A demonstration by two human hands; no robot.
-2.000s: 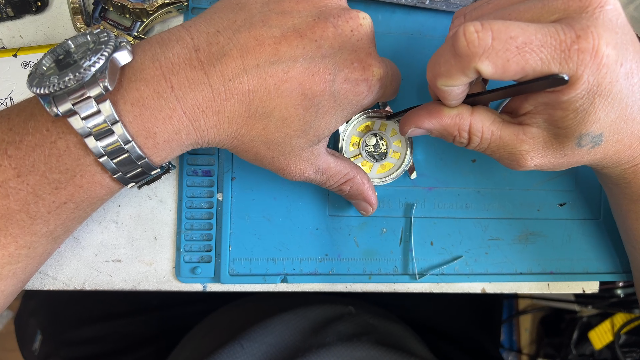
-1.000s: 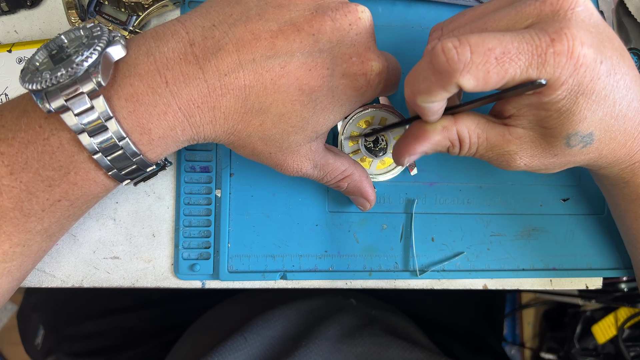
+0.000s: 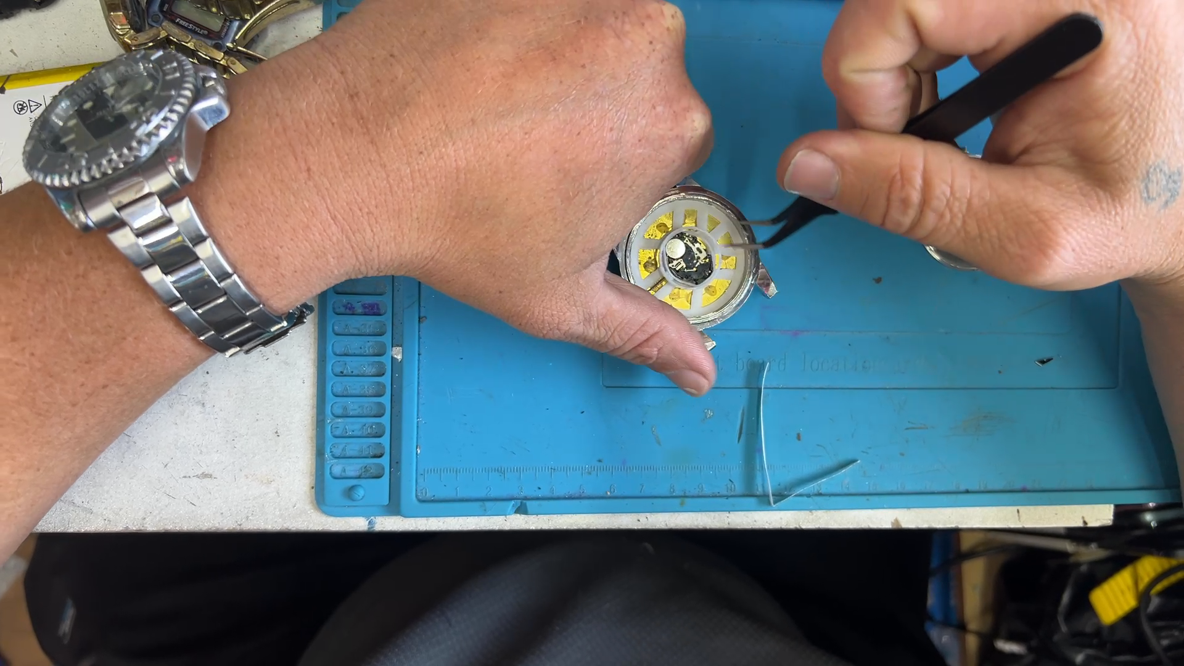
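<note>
An opened round metal watch case (image 3: 689, 257) lies on a blue silicone work mat, with a pale ring, yellow segments and a dark centre showing inside. My left hand (image 3: 518, 185) grips the case from its left side, thumb below it and fingers curled out of sight. Black bent-tip tweezers (image 3: 1004, 83) are held between thumb and fingers of my right hand (image 3: 999, 157); their two slightly parted tips are over the right part of the ring. Whether the tips touch it I cannot tell. Another round metal-rimmed piece (image 3: 951, 257) is partly hidden under my right hand.
A thin clear bent strip (image 3: 764, 435) lies on the blue mat (image 3: 573, 416) below the watch case. Gold-toned watches (image 3: 199, 23) and a white packet with a yellow edge (image 3: 23, 116) are at the upper left. Cables (image 3: 1045, 592) hang past the table edge at lower right.
The tweezers have left the middle of the watch case for its right side, turning steeper, and their two tips now show apart. My left hand keeps its hold on the case.
</note>
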